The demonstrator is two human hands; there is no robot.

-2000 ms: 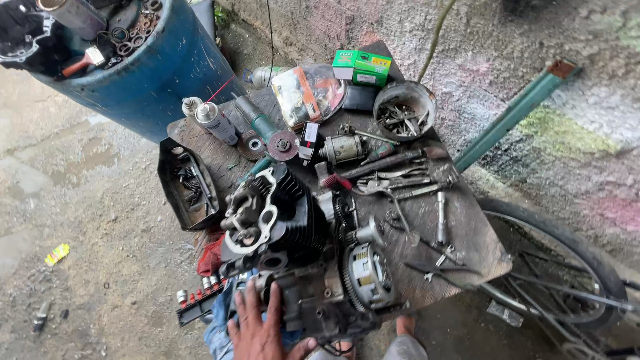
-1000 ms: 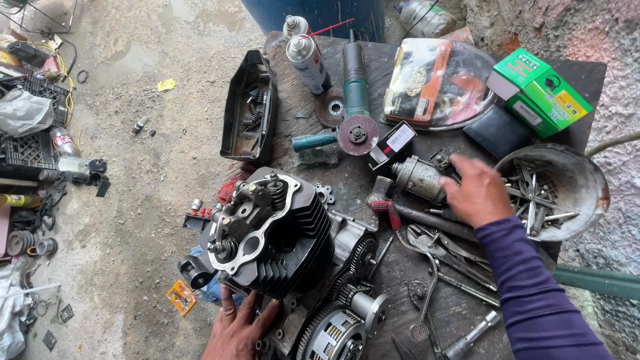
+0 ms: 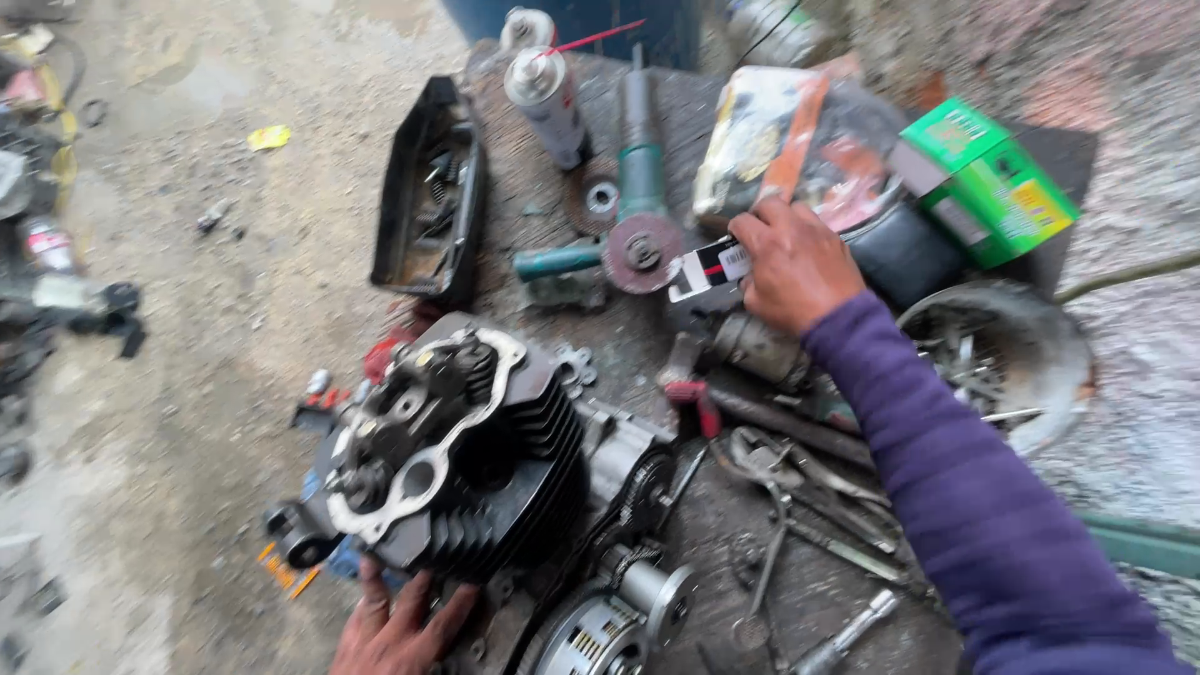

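Note:
My right hand (image 3: 797, 262), in a purple sleeve, has its fingers on a small black and white box (image 3: 717, 269) beside the angle grinder (image 3: 642, 187). Whether the fingers grip the box or only touch it, I cannot tell. My left hand (image 3: 403, 623) rests with spread fingers at the lower edge of the motorcycle engine, just below the finned black cylinder head (image 3: 497, 459). Gears and a clutch basket (image 3: 591, 637) show to the right of that hand. A starter motor (image 3: 757, 347) lies below my right wrist.
A black tray of small parts (image 3: 431, 187) stands left of the spray cans (image 3: 548, 103). At the right are a green box (image 3: 984, 183) and a metal bowl of parts (image 3: 1003, 361). Pliers (image 3: 769, 459), a socket wrench (image 3: 848, 633) and a hammer (image 3: 689, 361) lie on the wooden table (image 3: 712, 581).
My right hand, out of view two seconds ago, was over the starter motor one second ago and has moved up and left to the small box. My left hand stays at the engine.

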